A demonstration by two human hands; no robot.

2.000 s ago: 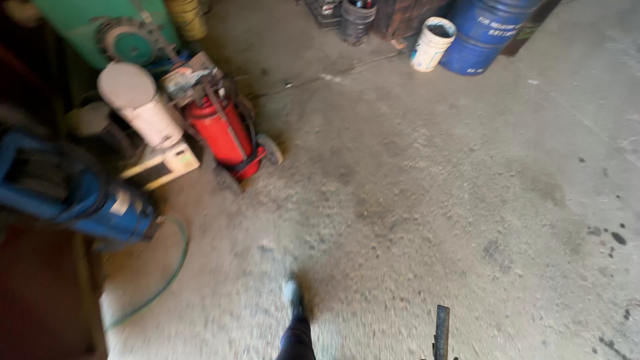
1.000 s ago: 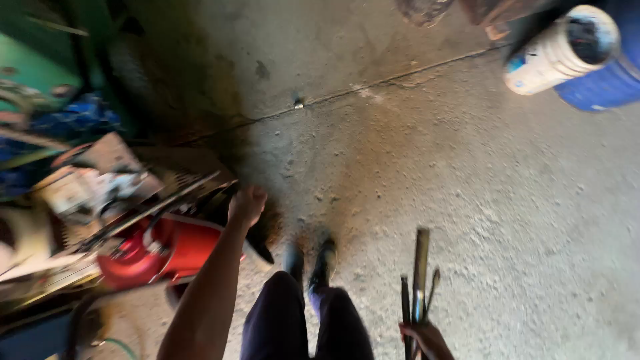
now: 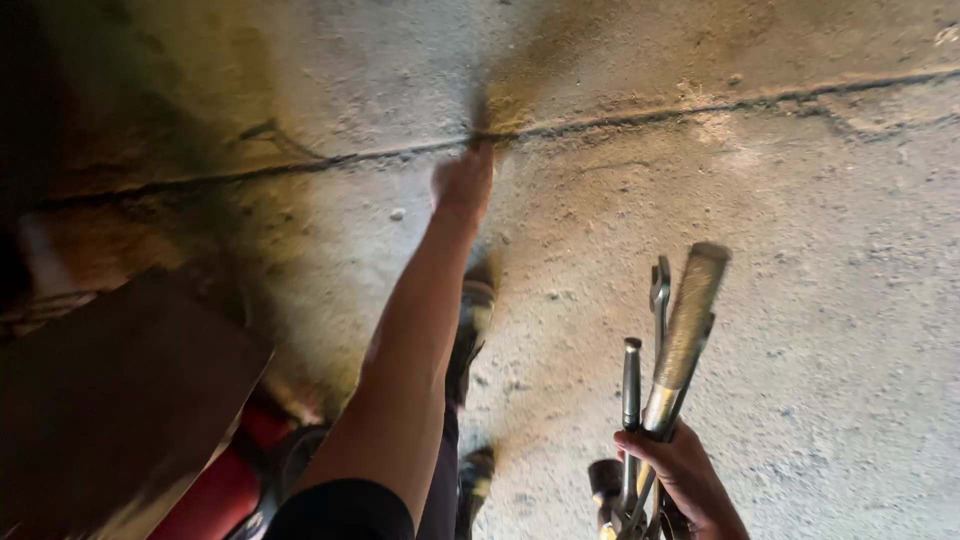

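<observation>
My left hand (image 3: pixel 463 180) is stretched forward over the concrete floor near a long crack; it is blurred, and whether its fingers hold anything I cannot tell. At the lower right, my right hand (image 3: pixel 671 457) grips a bundle of metal tools. Among them are a wrench with an open-ended jaw (image 3: pixel 660 285), a thick bar or handle with a knurled-looking surface (image 3: pixel 694 315), and a slim chrome handle with a rounded end (image 3: pixel 632 382). A dark socket-like end (image 3: pixel 606 480) shows below, beside the hand.
The concrete floor (image 3: pixel 825 300) has a long crack (image 3: pixel 645 118) running across it. My shoes (image 3: pixel 472 307) are on the floor at the middle. At the lower left are a dark flat panel (image 3: pixel 127 397) and a red rounded object (image 3: pixel 217 480). The upper left is in deep shadow.
The view has shifted strongly, and the buckets and blue drum are out of sight. My left arm reaches farther forward from my body than one second ago. The tools remain in my right hand.
</observation>
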